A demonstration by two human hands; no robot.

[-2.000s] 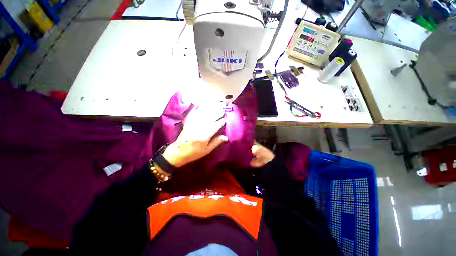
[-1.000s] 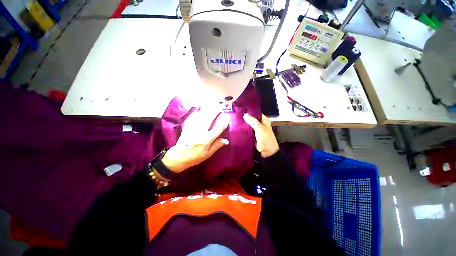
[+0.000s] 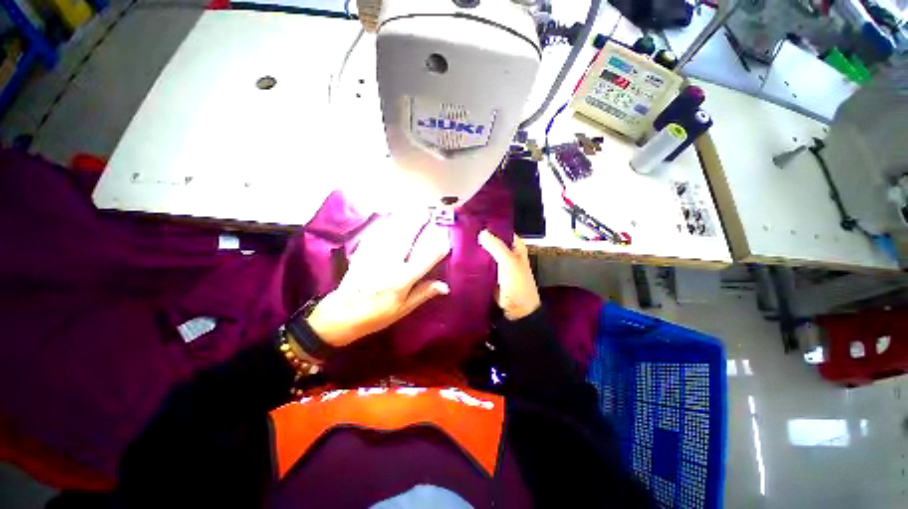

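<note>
The maroon garment (image 3: 438, 323) lies under the off-white JUKI machine head (image 3: 453, 109) and hangs over the table's front edge toward my lap. The work clamp (image 3: 444, 214) shows as a small metal part on the cloth below the head, partly lost in glare. My left hand (image 3: 383, 283) lies flat on the cloth, its fingertips near the clamp and washed out by the light. My right hand (image 3: 512, 273) rests at the cloth's right side, thumb and fingers apart. Whether it pinches any cloth is hidden.
A phone (image 3: 525, 197), snips (image 3: 595, 221), a purple bundle (image 3: 572, 161), a control panel (image 3: 629, 89) and thread cones (image 3: 669, 134) are on the white table (image 3: 214, 149). A maroon pile (image 3: 90, 328) is at left. A blue crate (image 3: 662, 398) stands at lower right.
My right hand has risen from below the table edge onto the cloth's right side. My left hand stays on the cloth. The camera view has shifted slightly.
</note>
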